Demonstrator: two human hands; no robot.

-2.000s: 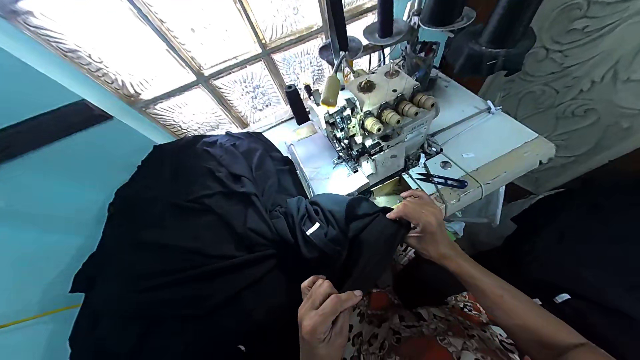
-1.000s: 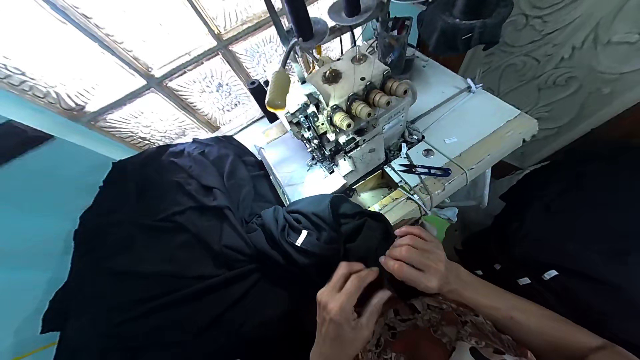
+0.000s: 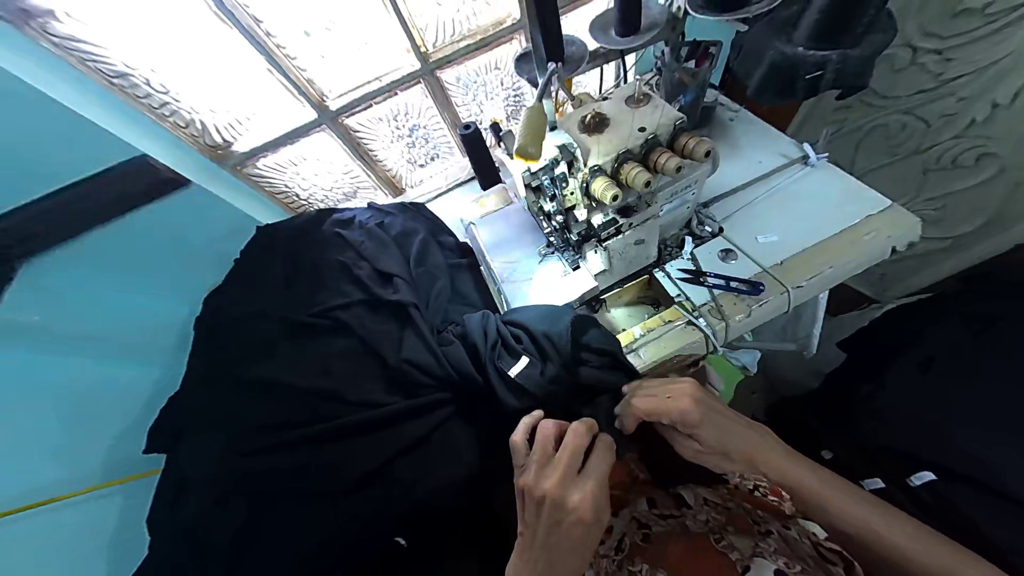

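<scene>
Dark fabric with a small white tag spreads from the left over the front of the sewing table. My left hand lies on its near edge with bent fingers, gripping the cloth. Close to its right, my right hand pinches the same fabric between thumb and fingers; the fingertips are partly hidden. Beyond both hands stands an overlock sewing machine with several tension dials, its presser-foot area free of the fabric in my hands.
Thread snips lie on the white table right of the machine. Black thread cones stand behind. A glass-block window is at the back, a blue wall at left. More dark cloth with white tags lies at right.
My hands have shifted along the fabric's near edge; the left was lower and farther from the right two seconds ago, and now they are close together. Both stay at the cloth.
</scene>
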